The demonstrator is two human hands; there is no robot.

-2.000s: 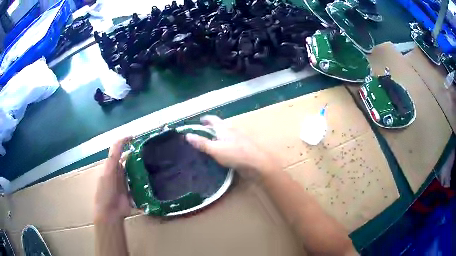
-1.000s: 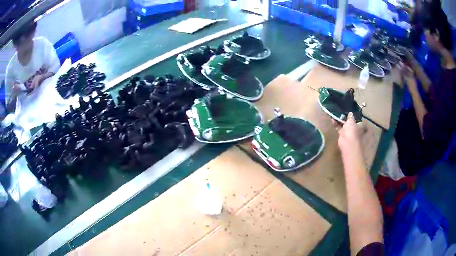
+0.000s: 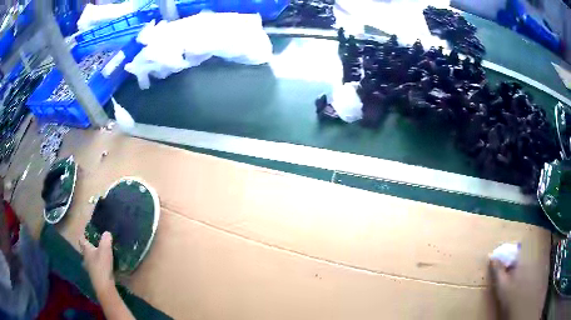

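A green car body [image 3: 141, 234] with a pale rim and a dark hollow middle lies on the tan cardboard [image 3: 300, 225] at the left. My left hand [image 3: 100, 259] grips its near left edge, with fingers at the rim of the opening. My right hand [image 3: 501, 278] is blurred at the far right, low in the picture. It is closed around the small white glue bottle [image 3: 506, 253], just above or on the cardboard. The bottle's tip cannot be made out.
Another green car body [image 3: 61, 190] lies farther left, near a person's sleeve [image 3: 28, 275]. More car bodies [image 3: 557, 194] stand at the right edge. Beyond the metal rail [image 3: 325, 161] are a black parts heap [image 3: 432, 94], white plastic [image 3: 206, 40] and a blue crate [image 3: 81, 84].
The view has swung left. The right hand has left the car body at the right and taken hold of the bottle. My left hand has come into view on a car body.
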